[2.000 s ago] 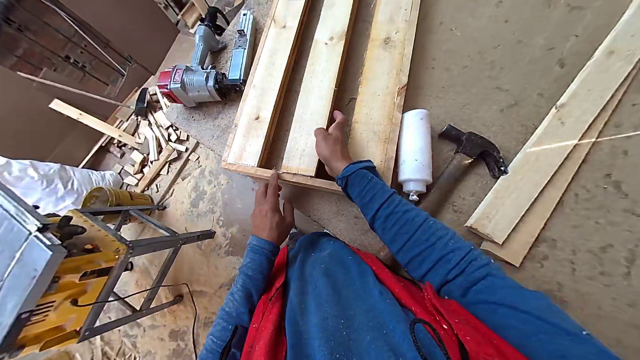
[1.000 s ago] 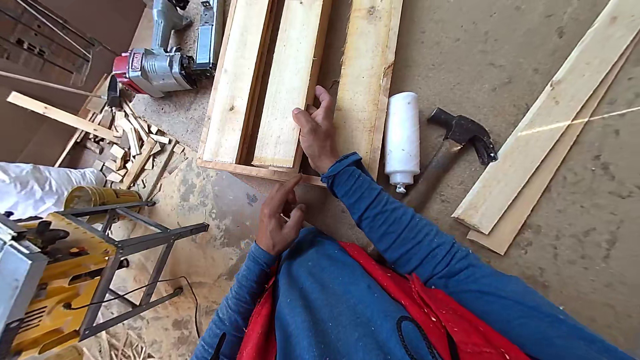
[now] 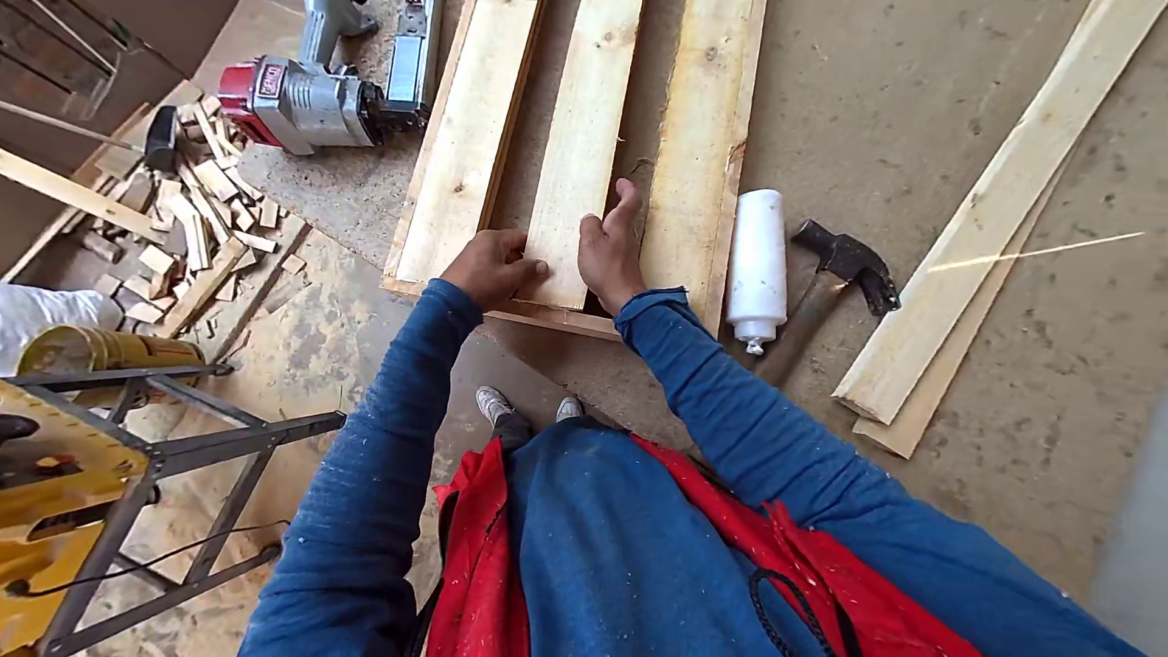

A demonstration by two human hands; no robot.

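Three pale boards lie lengthwise in a shallow wooden frame (image 3: 557,318). The middle board (image 3: 584,155) has gaps on both sides. My left hand (image 3: 493,267) is at its near left corner, thumb on the board and fingers curled in the gap to the left board (image 3: 470,137). My right hand (image 3: 610,251) is at the middle board's right edge, its forefinger raised and its lower part over the gap beside the right board (image 3: 703,137). A white plastic bottle (image 3: 758,265) lies right of the frame, next to a claw hammer (image 3: 844,265).
A nail gun (image 3: 310,100) lies left of the frame on the worktop. Two loose boards (image 3: 995,219) overlap at the right. Down at the left are wood offcuts (image 3: 201,219), a yellow bucket (image 3: 119,351) and a yellow machine (image 3: 68,484) on a metal stand.
My left hand has moved from the frame's near edge up onto the middle board's near left corner. My right hand remains at that board's right side.
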